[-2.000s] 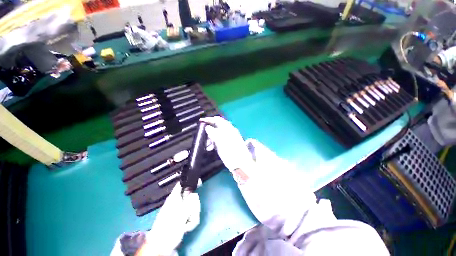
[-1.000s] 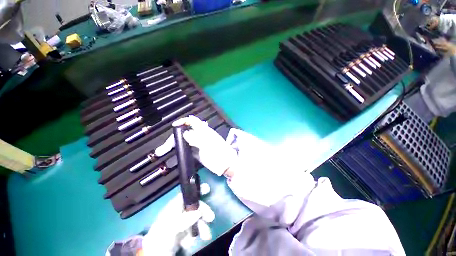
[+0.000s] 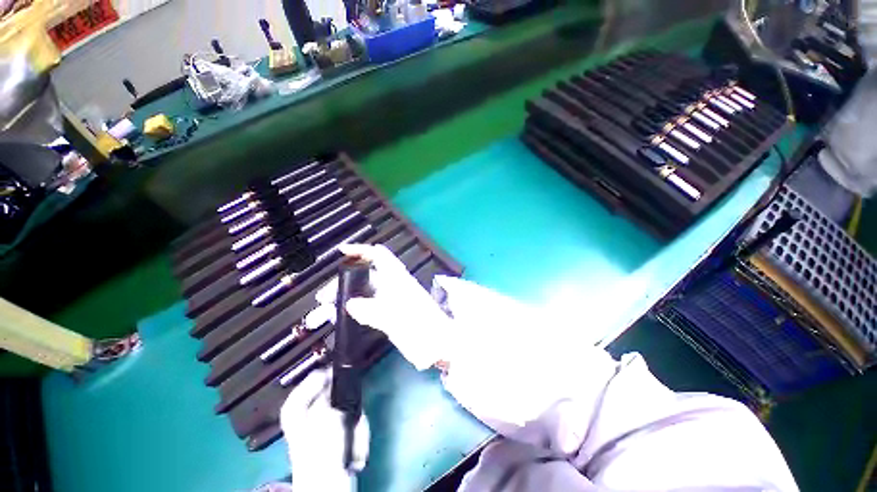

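Observation:
My white-gloved right hand (image 3: 385,303) grips the upper end of a thick black tube (image 3: 348,351). My white-gloved left hand (image 3: 322,432) holds its lower end, where a narrower shaft points down. The tube stands nearly upright in view, above the near part of a black grooved tray (image 3: 231,332). Several black-and-silver rod units (image 3: 329,226) lie parallel in the tray's far grooves, with dark bands around their middles. Two more silver-ended rods (image 3: 281,343) lie nearer, partly hidden by the tube and my hands.
Stacked grooved trays (image 3: 596,154) with silver-ended rods stand at the right on the green bench (image 3: 481,211). A perforated tray (image 3: 817,240) and blue crates (image 3: 760,332) are lower right. A yellow upright (image 3: 43,336) is left. A blue bin (image 3: 394,36) is on the shelf. Another person's sleeve (image 3: 851,139) shows.
Both hands keep hold of the black tube, which has gone from slanted to nearly upright. The left hand has shifted slightly left and the view has moved. The rods in the tray look unchanged.

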